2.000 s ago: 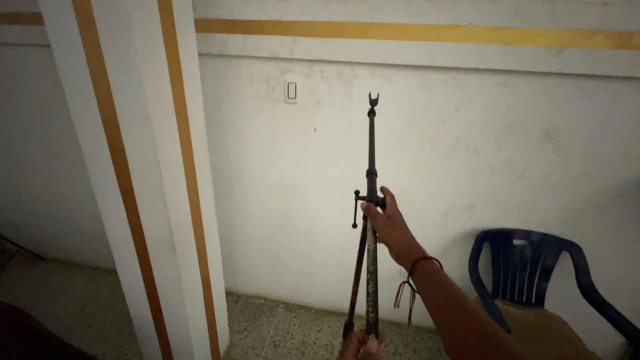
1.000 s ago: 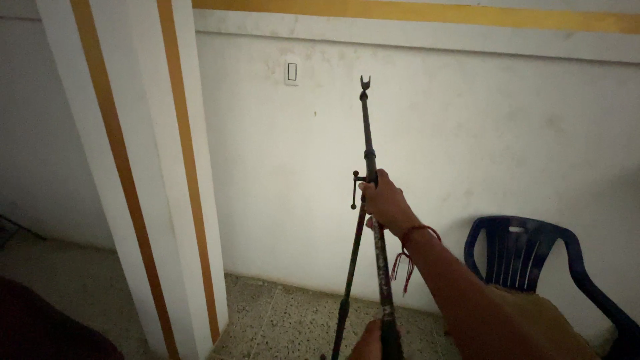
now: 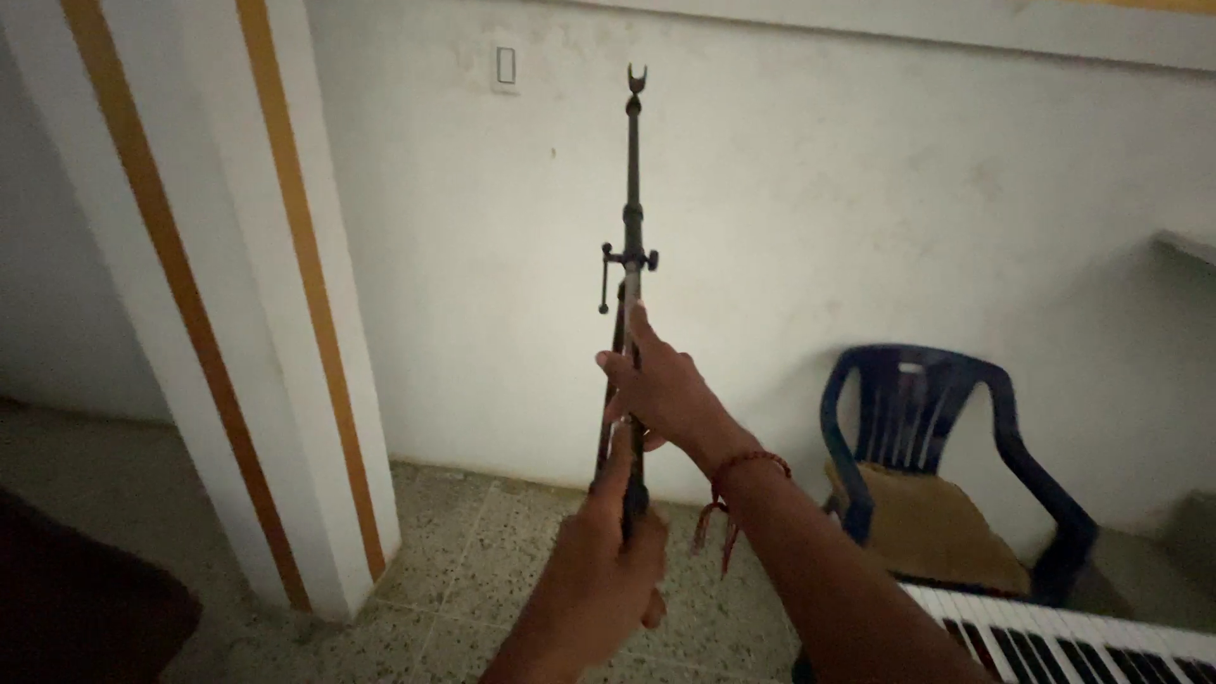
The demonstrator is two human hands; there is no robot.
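Note:
A dark metal tripod stand (image 3: 634, 171), with a small forked tip at its top and a crank-like lever on its left side, stands roughly upright before the white wall. Its legs lie close together. My right hand (image 3: 655, 380), with a red cord bracelet at the wrist, is wrapped round the stand's middle below the knob, the index finger pointing up along it. Lower down, my left hand (image 3: 608, 560) grips the bottom part of the folded legs. The feet of the stand are hidden by that hand.
A dark blue plastic armchair (image 3: 926, 356) with a tan cushion (image 3: 926, 518) stands right by the wall. Piano-style keys (image 3: 1073, 636) show at bottom right. A white pillar (image 3: 275, 380) with gold stripes rises at left. A light switch (image 3: 505, 66) is on the wall. A dark shape (image 3: 85, 598) is bottom left.
My right hand has slid down the stand from beside the knob. The legs, apart a second ago, are now close together. The view has shifted, bringing the keys into sight.

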